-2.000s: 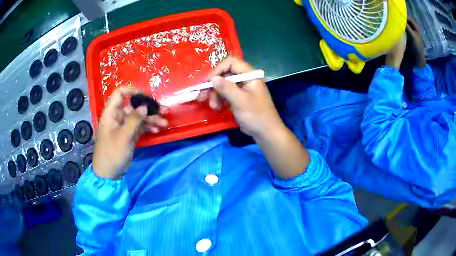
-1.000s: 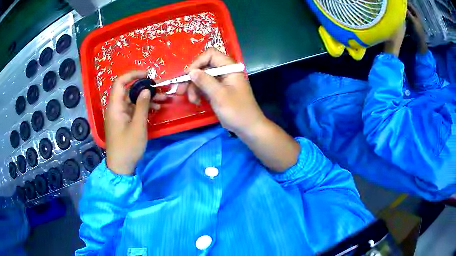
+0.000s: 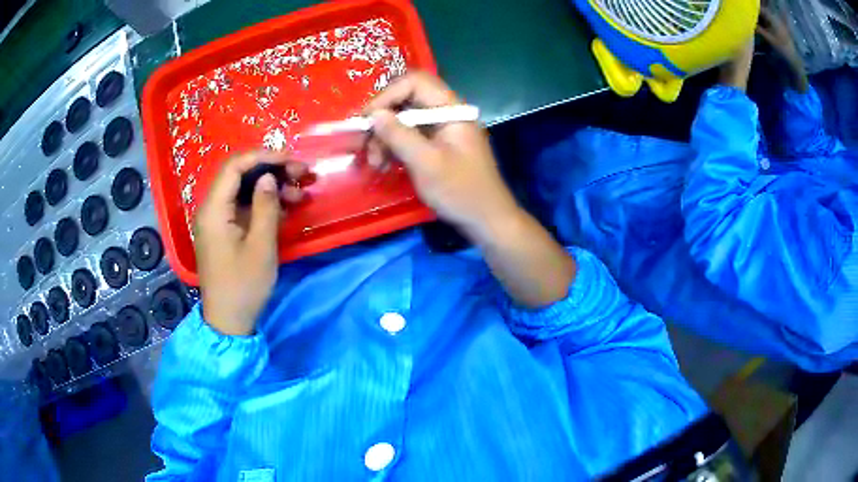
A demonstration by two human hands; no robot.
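Note:
My left hand [image 3: 237, 231] holds a round black part [image 3: 261, 181] between thumb and fingers over the lower left of the red tray [image 3: 162, 188]. My right hand [image 3: 442, 155] grips a white pen-shaped tool [image 3: 437, 116]. The tool's front end points left over the tray and is blurred, apart from the black part. Many tiny silvery pieces [image 3: 273, 141] lie scattered in the tray, thickest along its far side. Whether the tool's tip carries a piece cannot be seen.
A clear plastic tray [image 3: 71, 174] with rows of round black parts lies on the left. A yellow and blue fan [image 3: 649, 56] stands at the upper right on the dark green bench [image 3: 513, 56]. A neighbour's blue sleeves [image 3: 729, 179] are at the right. A dark flat object [image 3: 673, 457] is at the lower edge.
The tool's tip was at the black part one second ago; now it is away from it, up and to the right. The left hand still holds the black part, now tilted.

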